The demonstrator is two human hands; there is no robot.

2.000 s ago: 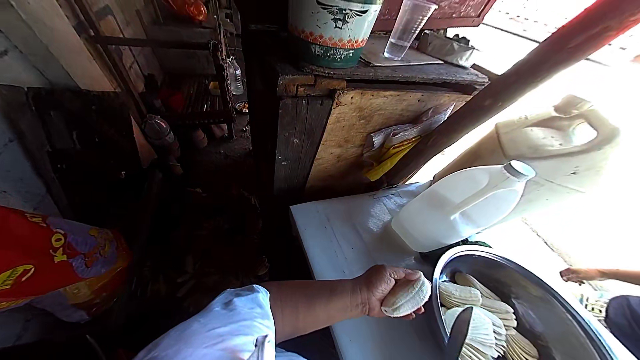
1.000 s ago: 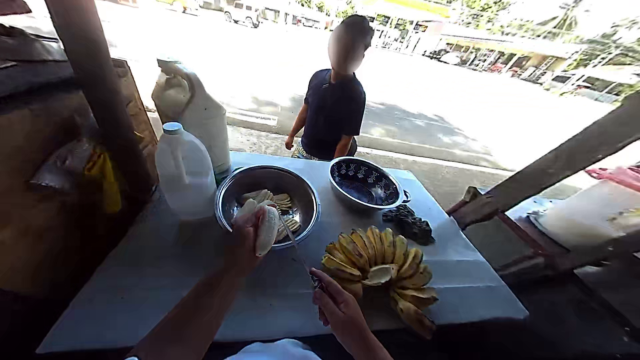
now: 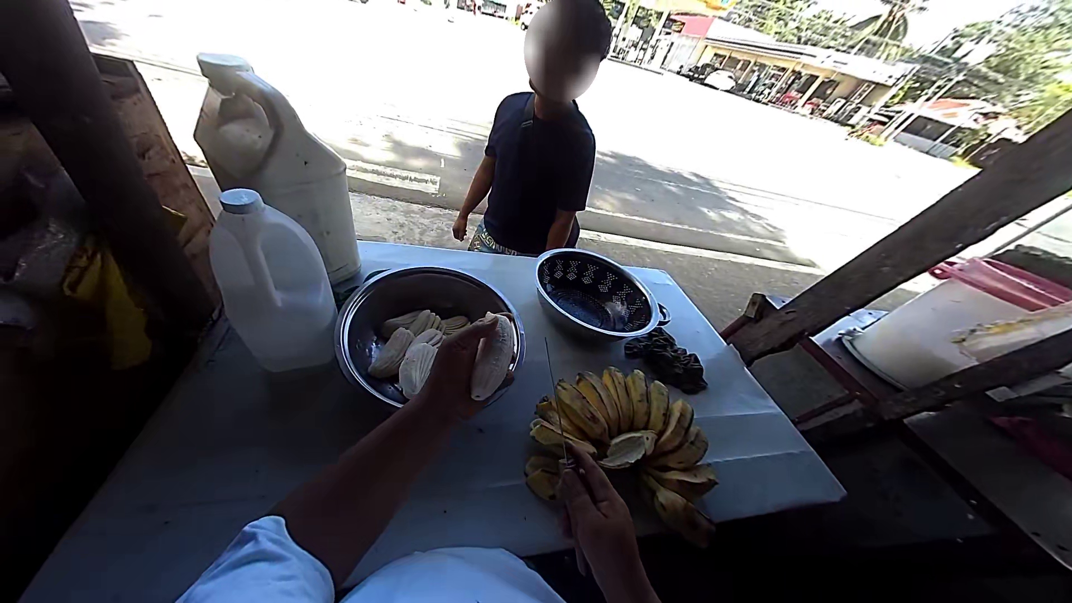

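My left hand (image 3: 456, 368) holds a peeled banana (image 3: 494, 356) upright over the right rim of a steel bowl (image 3: 345, 356). Several peeled bananas with cuts along them (image 3: 419, 356) lie in that bowl. In my right hand (image 3: 595, 502) is a thin knife (image 3: 555, 394), its blade pointing up and away from me. The blade passes in front of a bunch of yellow bananas (image 3: 615, 406) on the white-covered table (image 3: 469, 486). A piece of banana peel (image 3: 628, 448) rests at the middle of the bunch.
Two plastic jugs (image 3: 272, 293) (image 3: 318, 197) stand left of the bowl. A dark patterned colander (image 3: 599, 297) and a crumpled dark cloth (image 3: 670, 360) lie at the right. A person (image 3: 536, 167) stands beyond the table. Wooden posts (image 3: 904, 243) flank it; a white bucket (image 3: 930, 327) stands far right.
The view has swung right from the cabinet to the table. My left hand still holds a peeled banana, now more upright. The knife in my right hand has moved away from the banana and points more upward.
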